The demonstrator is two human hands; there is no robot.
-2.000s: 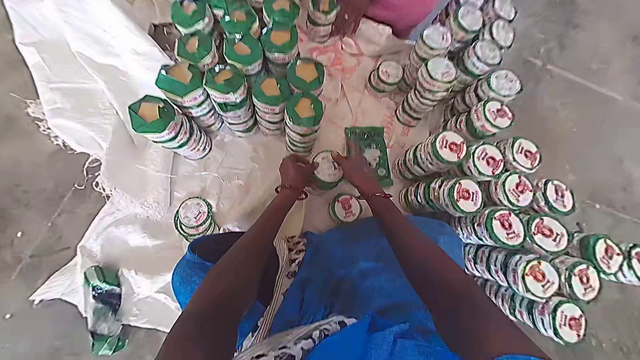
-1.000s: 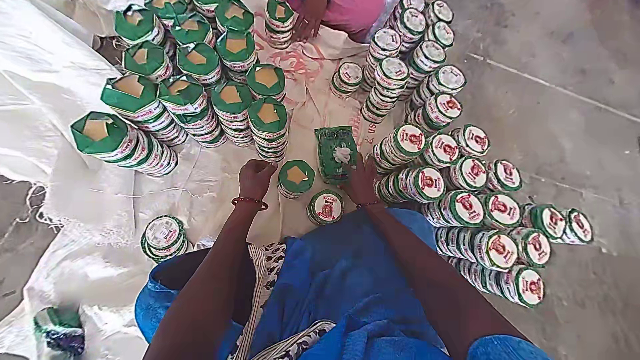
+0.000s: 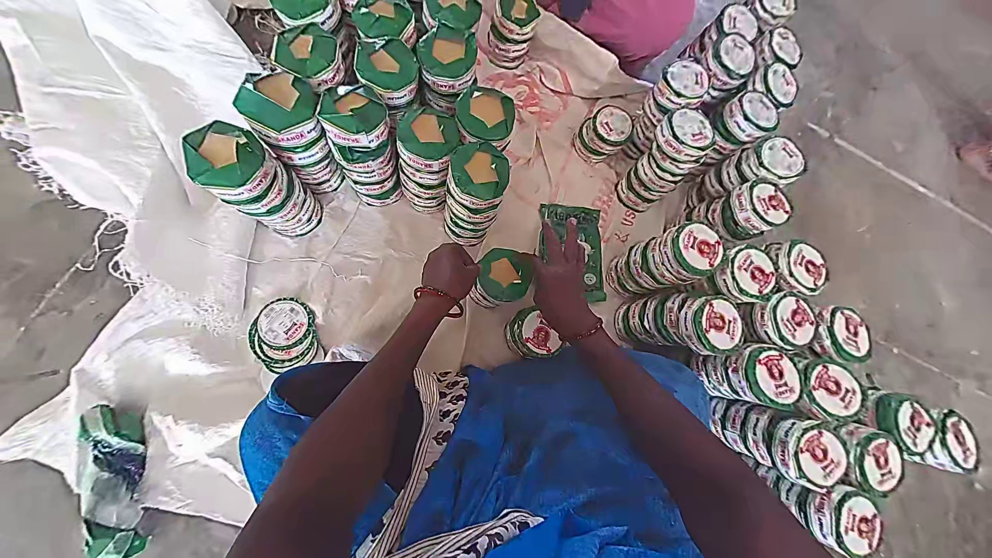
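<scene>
Between my hands stands a short stack of round packs with a green folded wrapper and a tan pentagon-shaped centre. My left hand is closed at its left side, fingertips at the wrapper's edge; whether it pinches the wrapper cannot be told. My right hand has its thumb at the stack's right edge and its fingers spread over a green printed packet lying flat. Just below, by my right wrist, is a small round pack with a red and white printed face.
Tall green-topped stacks stand at the upper left. Rows of stacks with white printed faces line the right. A few round pieces lie at left on white woven sheeting. Another person in pink is at the top.
The stack between my hands showed a white face two seconds ago and shows a green folded end with a tan centre from one second ago on. My right fingers now spread over the green packet.
</scene>
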